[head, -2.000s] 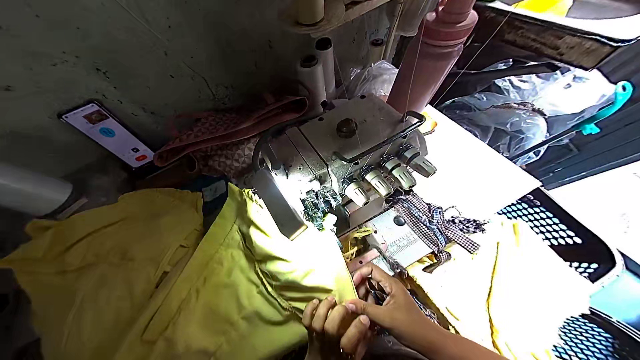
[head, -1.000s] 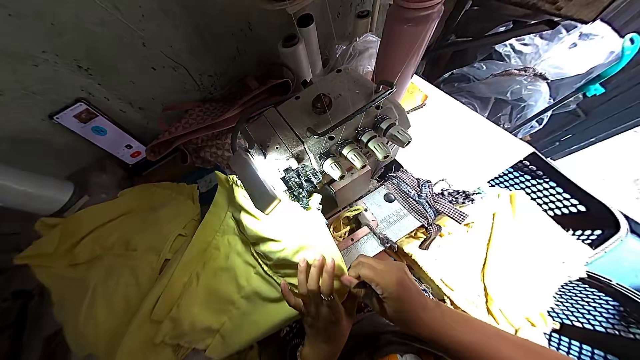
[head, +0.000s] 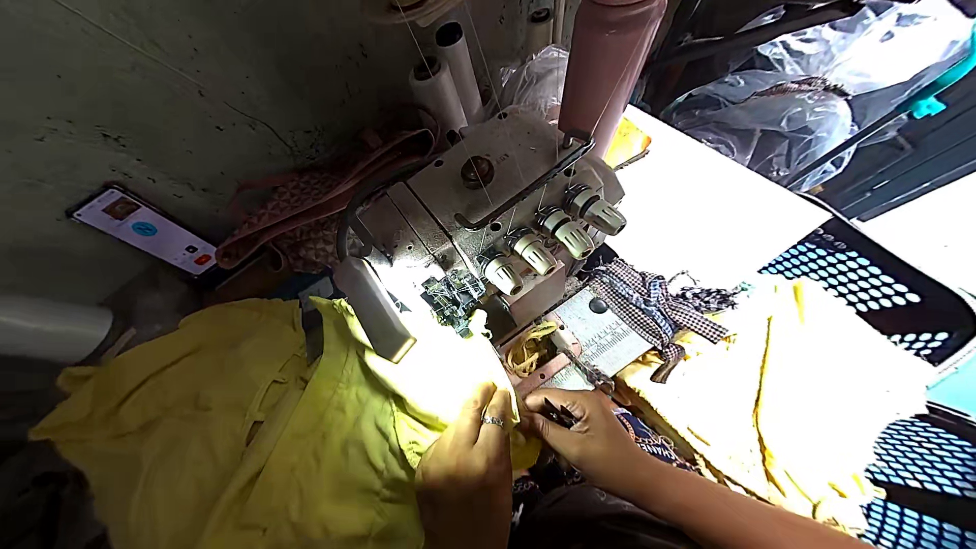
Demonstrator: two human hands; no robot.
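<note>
Yellow fabric (head: 305, 427) runs from the left up to the lit needle area of a serger sewing machine (head: 488, 191). My left hand (head: 469, 457), with a ring on one finger, grips the fabric's right edge in front of the presser foot. Close beside it, my right hand (head: 583, 438) pinches the same edge and has a small dark tool (head: 560, 412), perhaps thread snips, tucked in its fingers. Part of that tool is hidden by the hand. The needle and presser foot are blurred by glare.
Checked fabric strips (head: 659, 305) lie on the machine's right plate. More yellow fabric (head: 808, 389) rests beside a black perforated basket (head: 846, 267). Thread cones (head: 450, 84) and a pink bottle (head: 610, 69) stand behind. A phone (head: 145, 229) leans at the left wall.
My left hand's fingers now point up toward the machine at the fabric edge, where they were bent over it before. The view has shifted somewhat.
</note>
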